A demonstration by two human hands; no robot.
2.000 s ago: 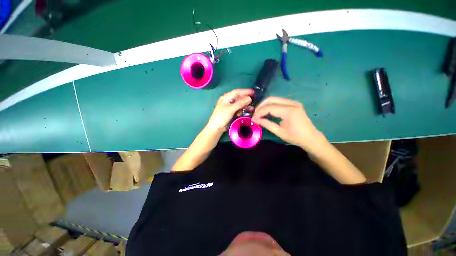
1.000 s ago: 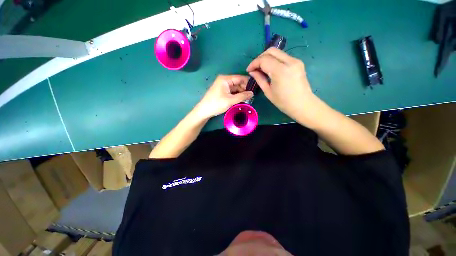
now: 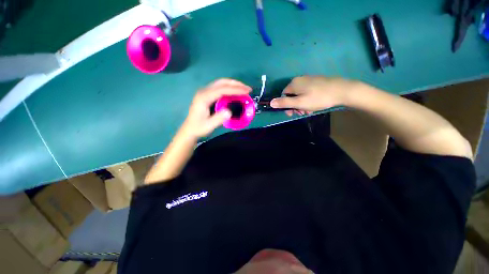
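Observation:
A dryer body with a shiny pink end ring (image 3: 247, 113) is at the bench's near edge, the ring facing the camera. My left hand (image 3: 210, 108) grips it from the left, fingers over the top and thumb at the ring. My right hand (image 3: 305, 96) holds the black handle housing (image 3: 266, 104), which meets the body on its right side. The fingers hide most of the handle. A small white connector lead (image 3: 263, 81) stands up where they meet. A second pink-ringed body (image 3: 148, 49) stands at the upper left with wires beside it.
A loose black handle shell (image 3: 379, 43) lies at the right of the green bench (image 3: 96, 118). Blue-gripped side cutters (image 3: 262, 24) are cut off at the top edge. More black handles (image 3: 460, 21) lie at the upper right. Brown cartons (image 3: 45, 214) are below the bench.
The body has turned so its handle now points right instead of away. My right hand has moved right and down along the handle. The white lead has come into view. The camera view has shifted.

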